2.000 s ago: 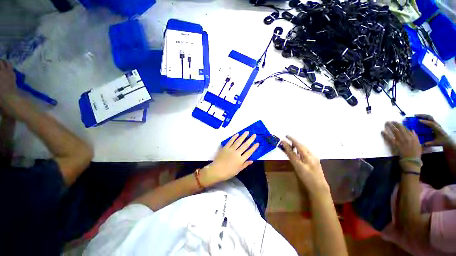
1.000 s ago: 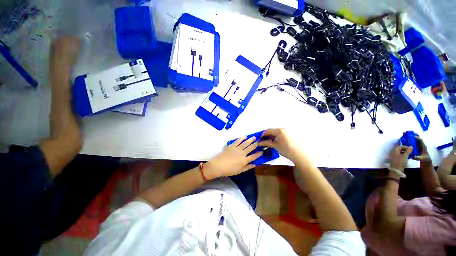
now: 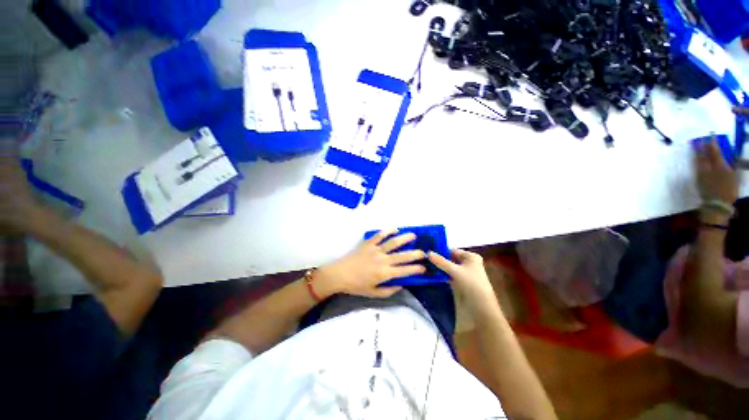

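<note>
A blue insert tray lies at the table's front edge, close to my body. My left hand lies spread on its left part and holds it. My right hand is at its right end, with fingertips on a dark cable in the tray. The cable is mostly hidden by my fingers. A printed box sleeve lies flat beyond the tray, with another short blue-and-white piece over its lower end.
A stack of sleeves and a tilted pile lie to the left. Nested blue trays stand behind them. A cable pile is at upper right. Neighbours' arms reach in from both sides.
The view has shifted and turned. The tray now sits nearer my body, and my right hand has moved from over it to its right end. The right neighbour's hand has reached further onto the table.
</note>
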